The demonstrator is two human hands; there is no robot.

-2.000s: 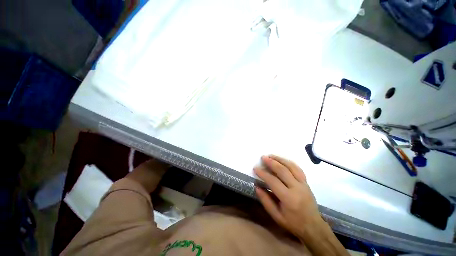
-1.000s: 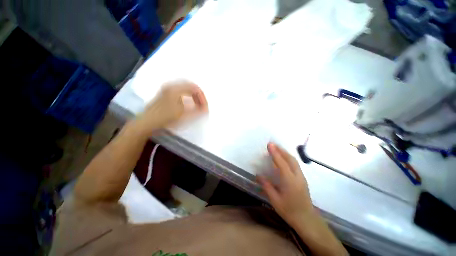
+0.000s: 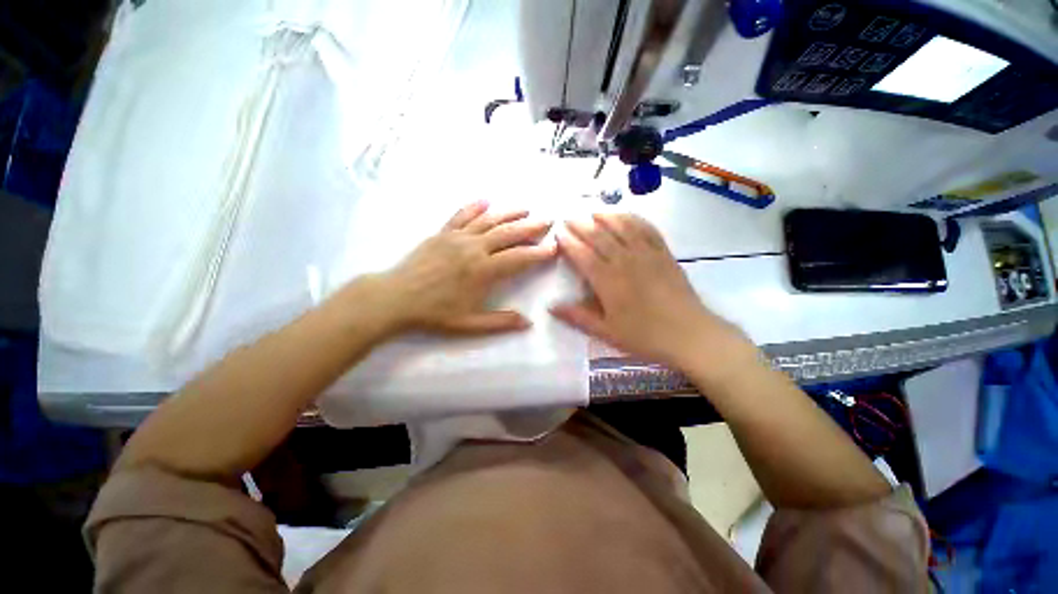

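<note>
A white garment piece (image 3: 464, 377) lies over the table's front edge and hangs towards my lap. My left hand (image 3: 470, 276) rests flat on it, fingers spread. My right hand (image 3: 632, 279) lies on the cloth's right border, fingertips close to the left hand's. Both hands press on the cloth just in front of the needle and presser foot (image 3: 571, 142) of the sewing machine (image 3: 719, 70). The cloth near the needle is overexposed, so whether it is under the foot cannot be told.
Stacked white pieces (image 3: 151, 197) lie at the table's left. Thread snips (image 3: 719, 181) with an orange-and-blue handle lie right of the needle by a blue knob (image 3: 645, 178). A black smartphone (image 3: 864, 251) and a parts box (image 3: 1017, 273) are at the right. A ruler strip (image 3: 801, 367) runs along the front edge.
The view has turned right towards the machine. Both hands have come together at the needle, now on a white piece that drapes over the front edge.
</note>
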